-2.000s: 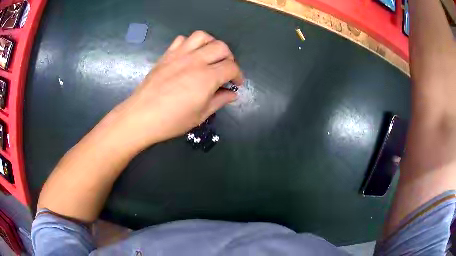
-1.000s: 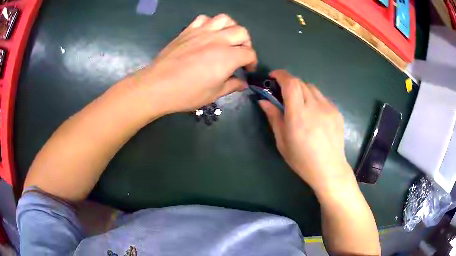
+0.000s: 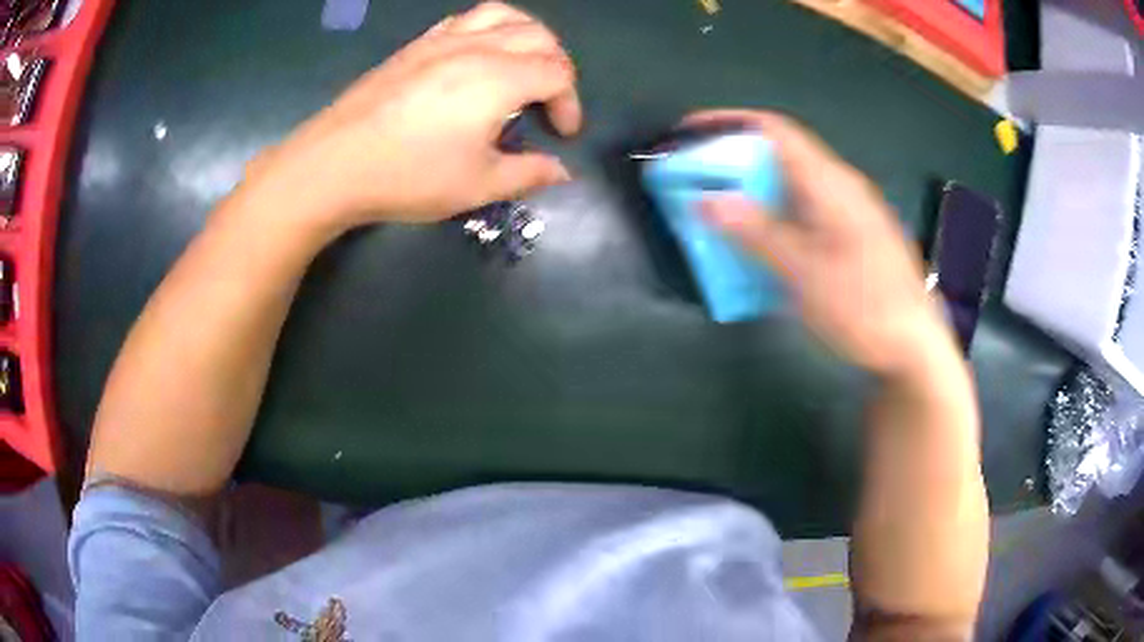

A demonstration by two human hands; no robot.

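My right hand (image 3: 834,232) holds a phone with a light blue face (image 3: 728,232) by its side, thumb on the blue face; it is blurred by motion. My left hand (image 3: 464,119) is over the dark green mat, thumb and forefinger parted at the tips. Something small and dark shows inside its curled fingers, too unclear to name. A loose cluster of small black components with silver-white faces (image 3: 507,231) lies on the mat just below my left hand.
A separate dark phone (image 3: 963,251) lies at the right. Beyond it are a pale box (image 3: 1076,257) and a crinkled clear bag (image 3: 1089,439). A red tray (image 3: 78,151) with phones edges the left; another red tray (image 3: 935,31) is top right. A blue-grey square (image 3: 344,13) lies far left.
My right hand has moved right, away from my left hand, and the phone's light blue face now shows. My left hand's thumb and forefinger have parted. The view has shifted slightly.
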